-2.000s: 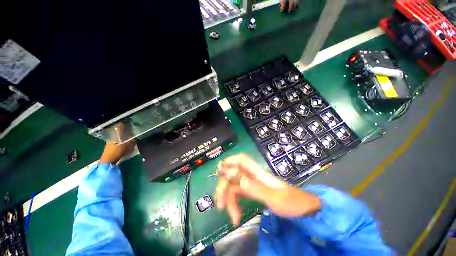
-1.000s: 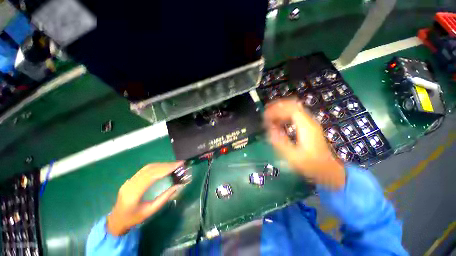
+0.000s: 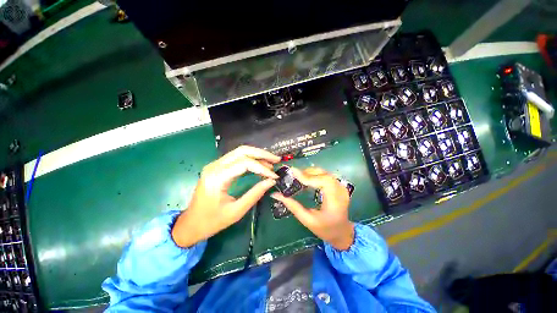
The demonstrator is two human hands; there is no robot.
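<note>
My left hand [image 3: 225, 194] and my right hand [image 3: 322, 205] are both bare and hold one small dark camera module [image 3: 288, 181] between their fingertips, just in front of the black test fixture box [image 3: 244, 131]. Another module [image 3: 280, 209] lies on the green mat below the held one. At least one more lies beside my right hand, partly hidden by the fingers. The fixture nest [image 3: 278, 103] is on top of the box, under the edge of the clear acrylic guard [image 3: 244, 79]. The box's red light shows just above the fingertips.
A black blister tray [image 3: 422, 143] with modules in its pockets lies right of the box. The dark hood [image 3: 262, 24] overhangs the box. A black unit with a yellow label [image 3: 525, 104] is far right. A second parts tray [image 3: 13, 244] is far left. A cable [image 3: 253, 235] runs toward the bench edge.
My right hand has come from the blister tray to the middle and now holds a module together with my left hand. My left hand has moved in front of the box. The camera view has shifted.
</note>
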